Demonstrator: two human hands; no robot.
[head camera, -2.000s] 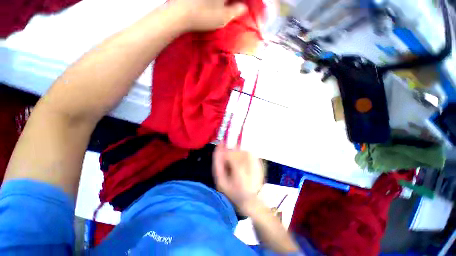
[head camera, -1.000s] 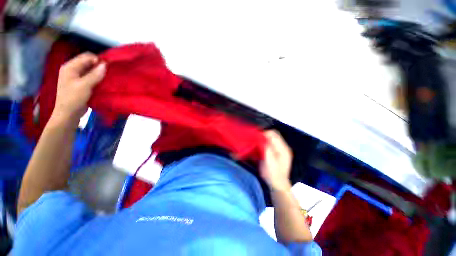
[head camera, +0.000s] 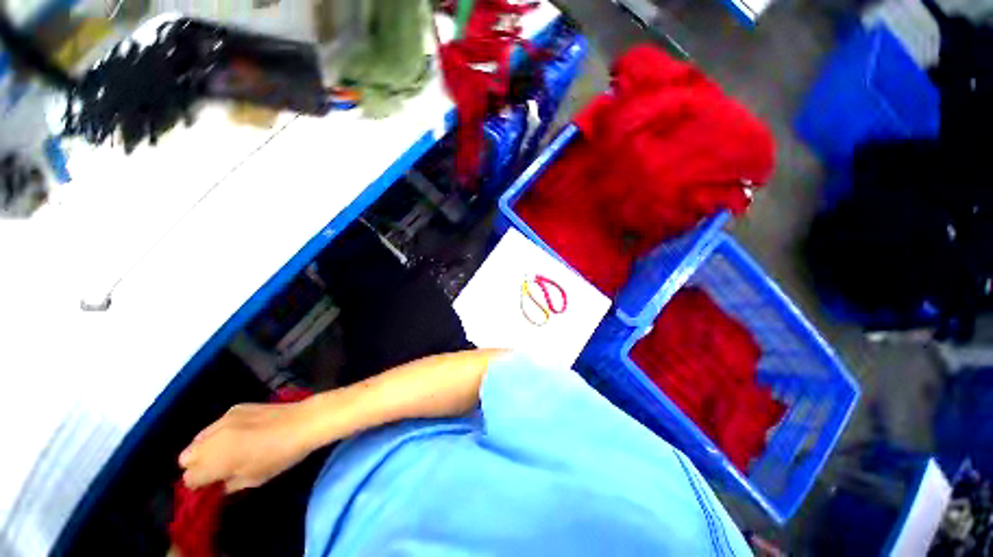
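Note:
My right hand (head camera: 245, 446) is at the lower left, below the table edge, its fingers closed on a red garment panel (head camera: 196, 517). The panel hangs down from the hand and is cut off by the picture's lower edge. A small bit of red cloth (head camera: 292, 394) also shows just above the wrist. My left hand is out of the picture.
White table (head camera: 207, 250) at left. Black rectangle (head camera: 267, 74), green rag (head camera: 387, 60) and red strips (head camera: 479, 65) lie near its far end. Scissors (head camera: 542, 299) lie on a white board (head camera: 490, 288). Two blue crates (head camera: 642, 375) hold red pieces (head camera: 686, 141).
The view has swung to the right, bringing the crates into full view. My left hand has left the picture. The red panel, earlier stretched between both hands, now hangs from my right hand.

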